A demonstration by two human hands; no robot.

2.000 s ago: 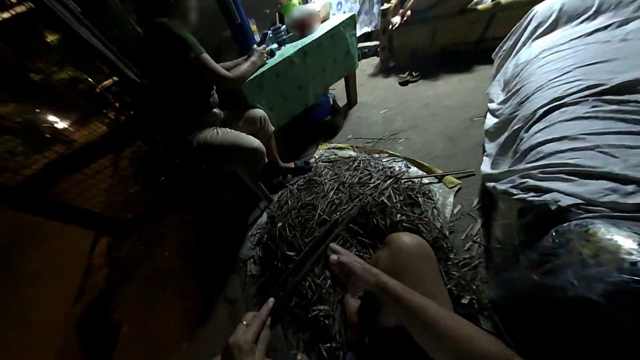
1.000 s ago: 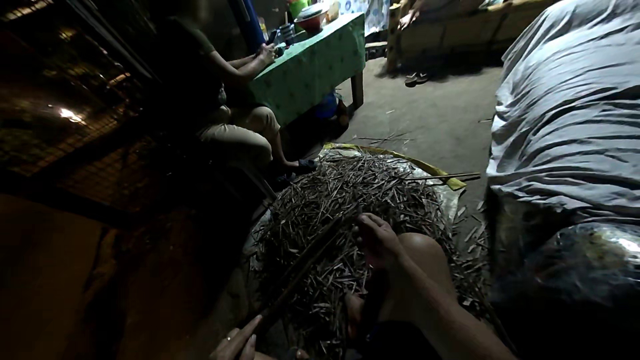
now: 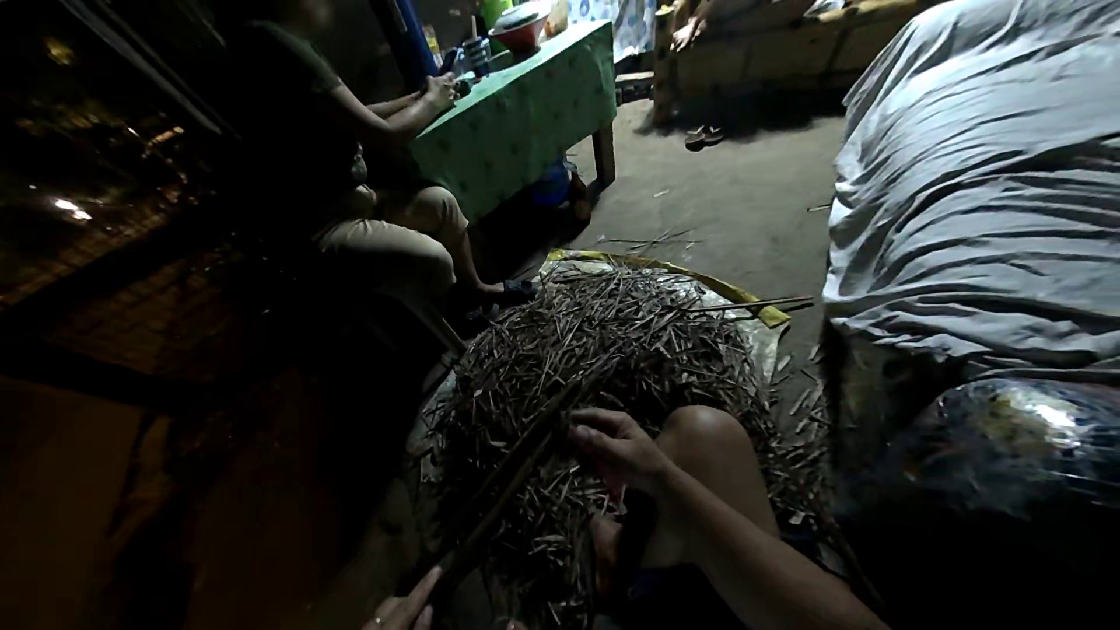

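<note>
A long dark stick (image 3: pixel 503 490) slants over a heap of short dry sticks or pods (image 3: pixel 604 350), which lies on a pale sheet with a yellow edge (image 3: pixel 669 265). At the bottom edge my left hand (image 3: pixel 407 608), wearing a ring, grips the stick's near end; part of the hand is out of frame. Near its far end my right hand (image 3: pixel 617 446) has thumb and fingers pinched together at the stick. Something small and reddish shows under that hand, too dim to name. My bare knee (image 3: pixel 709 437) is beside my right forearm.
A person (image 3: pixel 350 157) sits at the left by a table with a green cloth (image 3: pixel 525 122), bearing a red bowl (image 3: pixel 522 35). Grey fabric (image 3: pixel 980 175) covers a large thing at right, above a clear plastic bag (image 3: pixel 1006 446). Footwear (image 3: pixel 703 137) lies on the floor; another person's hand (image 3: pixel 689 33) shows beyond.
My right hand moved up and right between the two earlier frames, then slightly back down toward me. My left hand stays low on the stick.
</note>
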